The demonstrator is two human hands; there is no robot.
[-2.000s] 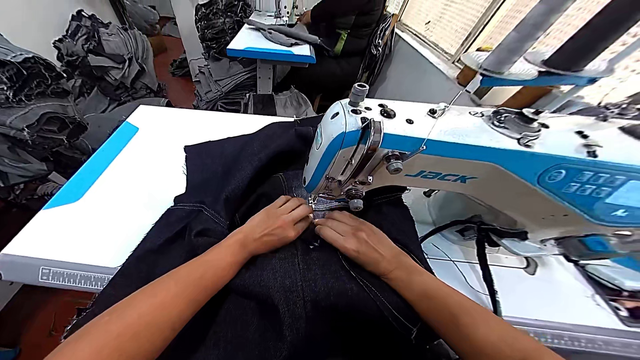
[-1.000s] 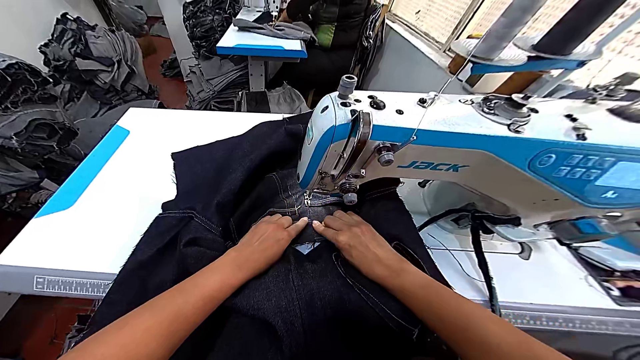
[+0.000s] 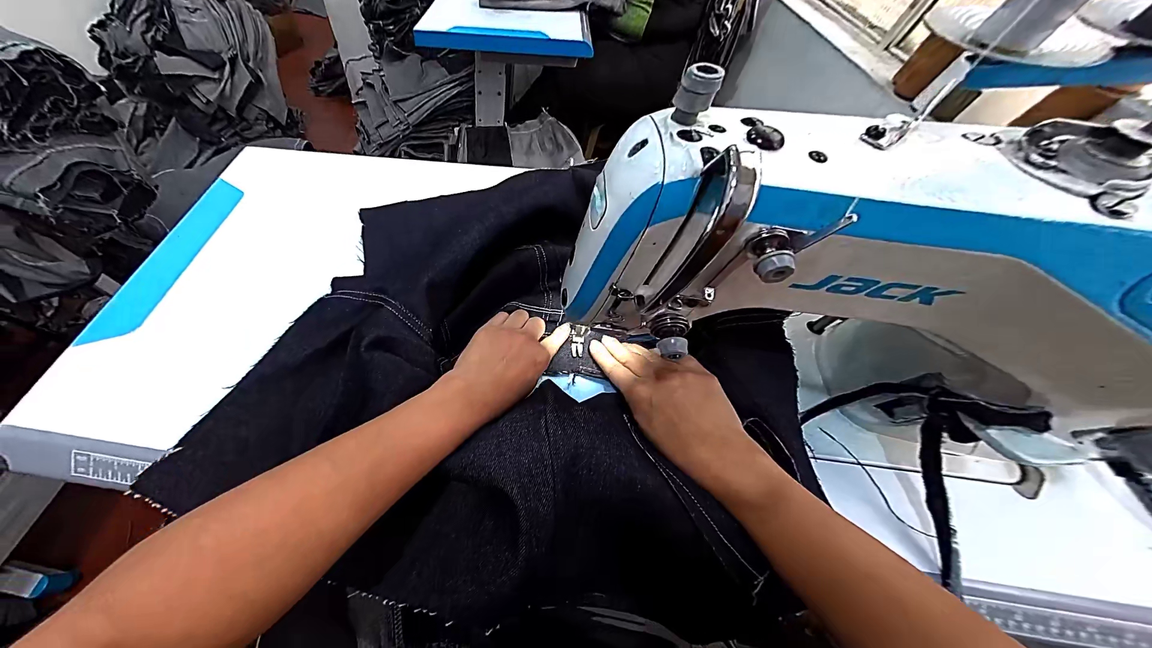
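A dark denim garment (image 3: 486, 477) with light stitching lies across the white sewing table and hangs over its front edge. The head of a Jack sewing machine (image 3: 684, 207) stands over it, its presser foot (image 3: 578, 338) on a small denim strip. My left hand (image 3: 504, 360) presses the denim just left of the foot, thumb beside it. My right hand (image 3: 670, 391) lies on the cloth to the right of the foot, fingertips on the strip. Below the foot, between both hands, a light blue patch (image 3: 580, 387) shows. The needle tip is hard to make out.
Dark cloth strips (image 3: 936, 450) hang by the machine's arm at the right. Thread cones (image 3: 1017, 27) stand at the upper right. Piles of grey and black denim (image 3: 198, 81) lie at the left and behind. Another white table (image 3: 504, 31) is at the back.
Two seconds ago the hands were closer in at the foot, over the strip; now they are spread to either side. The light blue patch between them has come into sight.
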